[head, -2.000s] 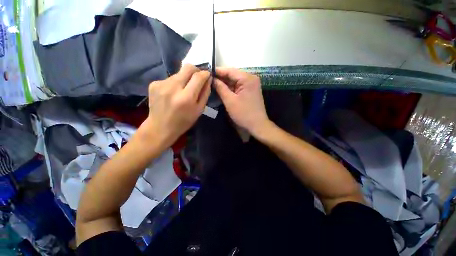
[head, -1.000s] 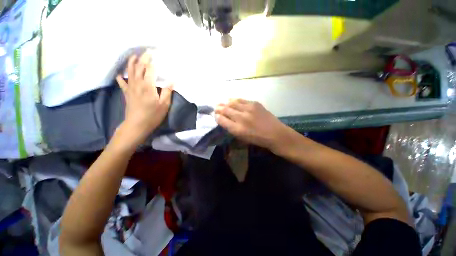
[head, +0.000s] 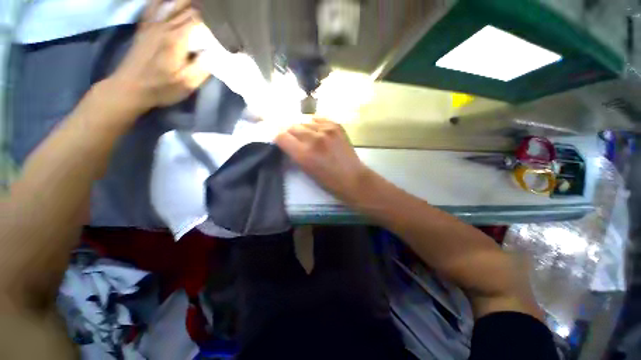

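Grey garment cloth (head: 246, 186) with a white-faced strip (head: 176, 172) lies on the table left of centre and folds over its front edge. My right hand (head: 320, 144) holds the cloth just in front of the presser foot and needle (head: 308, 104), fingers bent. My left hand (head: 165, 60) is on the cloth at the upper left, blurred, its fingers near the picture's top; whether it grips the cloth is unclear. Bright lamp glare hides the cloth's edge beside the needle.
The machine head's green panel (head: 422, 67) overhangs at upper right. Scissors (head: 535, 176) with red and yellow handles lie right, beside a small dark tray (head: 571, 171). Cloth offcuts (head: 112, 302) are heaped below the table at left.
My left hand has moved up and left. My right hand has moved up to the presser foot with the cloth. The view has shifted, showing more of the machine head.
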